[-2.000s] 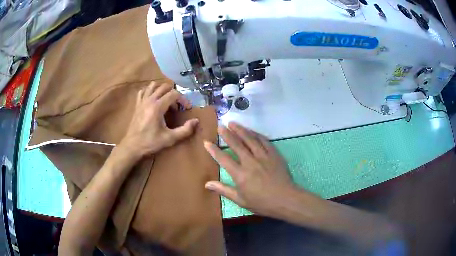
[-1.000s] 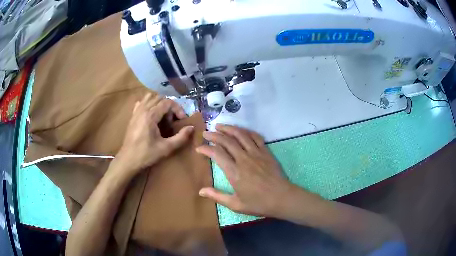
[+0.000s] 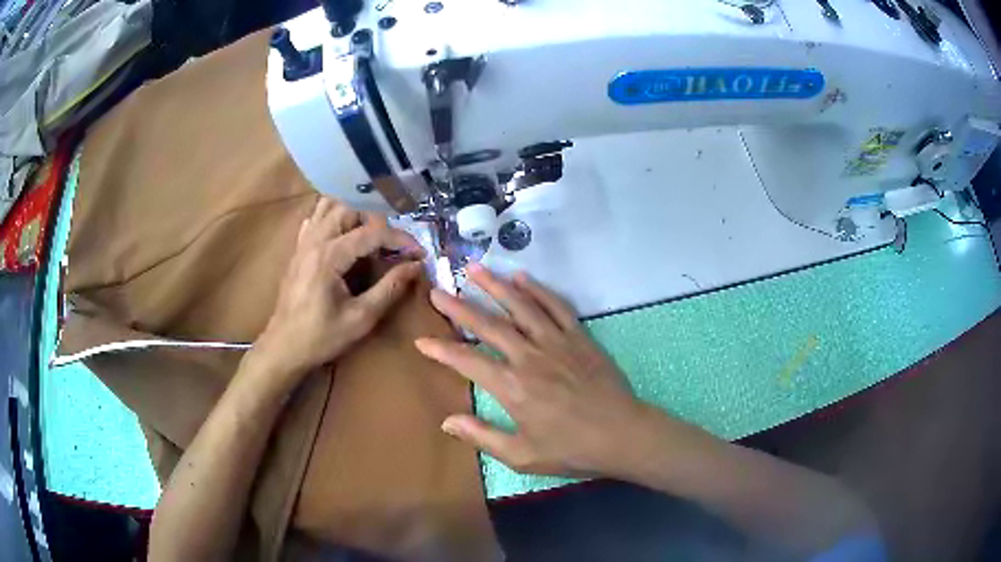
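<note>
The tan-brown bag panel (image 3: pixel 401 439) covers the left part of the table and runs under the sewing head. A white-edged fold (image 3: pixel 154 344) lies at its left. My left hand (image 3: pixel 335 285) is on the panel, thumb and fingertips pinched together on it near the needle area. My right hand (image 3: pixel 538 379) lies spread, palm down, with its fingertips on the panel's right edge. The presser foot area (image 3: pixel 441 236) is just ahead of my fingertips; the needle is too small to tell. A small white wheel (image 3: pixel 476 222) sits beside it.
The white sewing machine (image 3: pixel 527 99) with a blue badge spans the top, its white bed (image 3: pixel 659 220) to the right. The pale green table (image 3: pixel 768 351) has a dark red edge. Grey cloth (image 3: pixel 66 66) and a red item (image 3: pixel 27 220) lie at the upper left.
The machine appears further left in view than two seconds ago. Since one second ago, the panel edge by the foot has shifted and my right fingertips have moved slightly left onto it.
</note>
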